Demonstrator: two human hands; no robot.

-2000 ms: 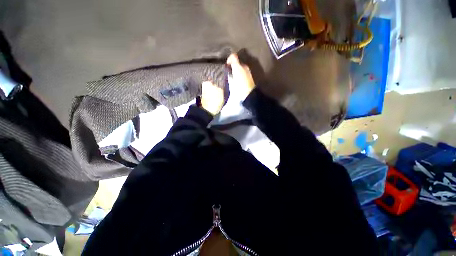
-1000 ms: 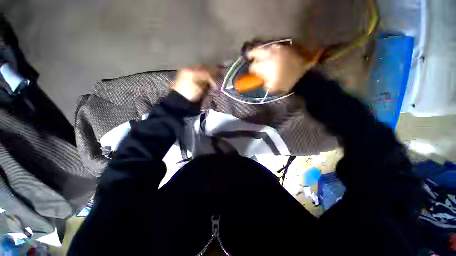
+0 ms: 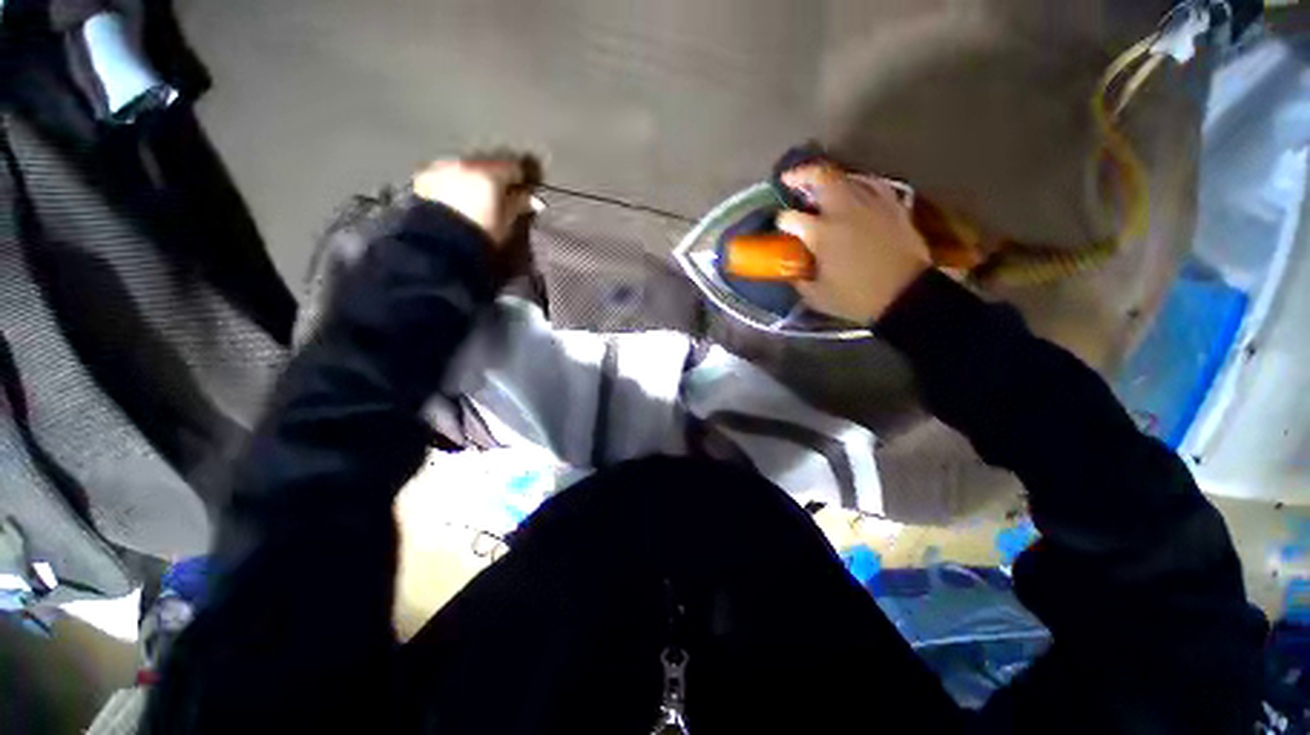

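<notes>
The grey-brown jacket (image 3: pixel 611 273) lies on the brown pressing table, its white inside (image 3: pixel 632 376) with dark strips showing along the near side. My left hand (image 3: pixel 481 198) grips the jacket's far edge at the left; it is slightly blurred and the fingertips are hidden. My right hand (image 3: pixel 851 237) is closed around the orange handle of the steam iron (image 3: pixel 747 295). The iron's tip points left, at the right part of the jacket's outer cloth. A small dark mark shows on the cloth between my hands.
Dark grey-brown garments (image 3: pixel 108 302) hang at the left. The yellow-orange hose (image 3: pixel 1128 187) runs from the iron to the upper right. A blue panel (image 3: pixel 1190 352) is at the table's right edge. Blue bagged things (image 3: pixel 948 625) lie below on the right. The table cover (image 3: pixel 604 86) stretches behind the jacket.
My right hand took hold of the iron and brought it onto the jacket, then slightly right. My left hand has moved left along the far edge. The white inside is more spread out.
</notes>
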